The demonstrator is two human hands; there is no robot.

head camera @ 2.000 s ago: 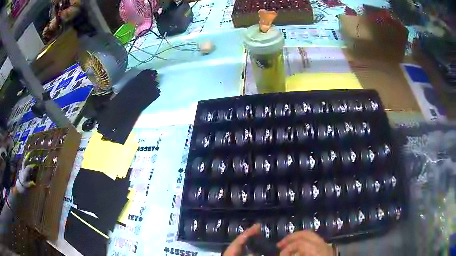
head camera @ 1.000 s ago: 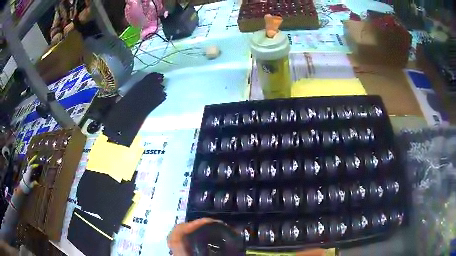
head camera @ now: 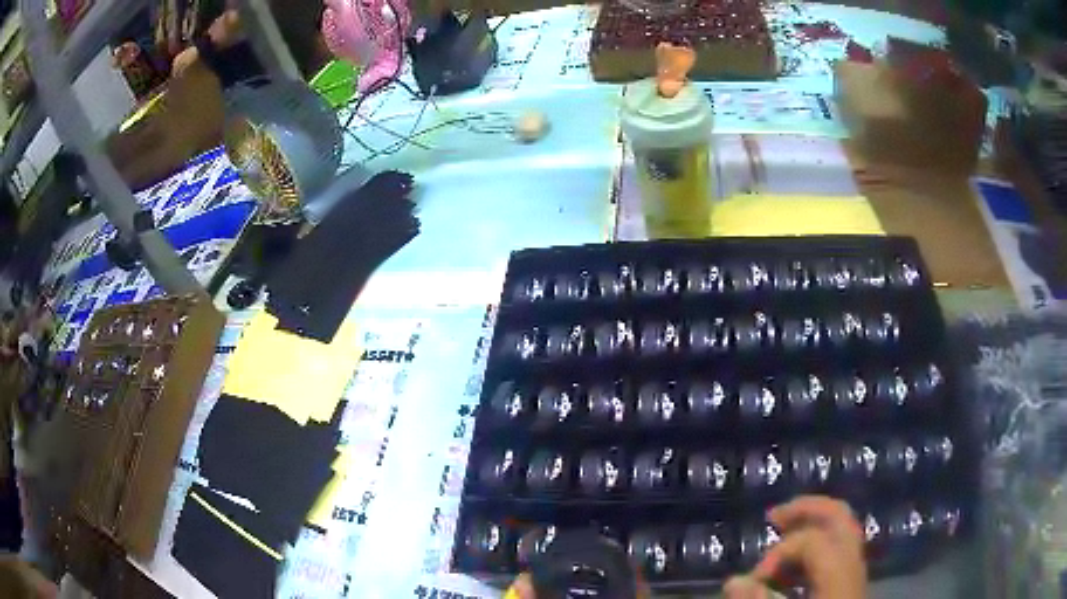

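A glossy round black part [head camera: 585, 564] is held up at the bottom edge, in front of the tray's lowest row. My left hand [head camera: 523, 584] grips it from the left; only a bit of the fingers shows, with a small yellow patch beside them. My right hand [head camera: 817, 552] is at the lower right, over the tray's front edge, apart from the part, fingers bent; whether it holds anything thin is not clear. The black divided tray [head camera: 716, 501] holds several rows of similar parts standing on edge.
Black sheets [head camera: 263, 451] and yellow sheets [head camera: 287, 372] lie left of the tray. A brown partition box [head camera: 187, 374] is farther left. A lidded drink cup [head camera: 673, 176] and cardboard box [head camera: 913, 111] stand behind. Clear plastic bags [head camera: 1030, 410] lie at right.
My left hand and the round part have moved lower and right relative to the tray. My right hand has risen into clearer view. The neighbour's gloved hand has left the partition box. The view has shifted.
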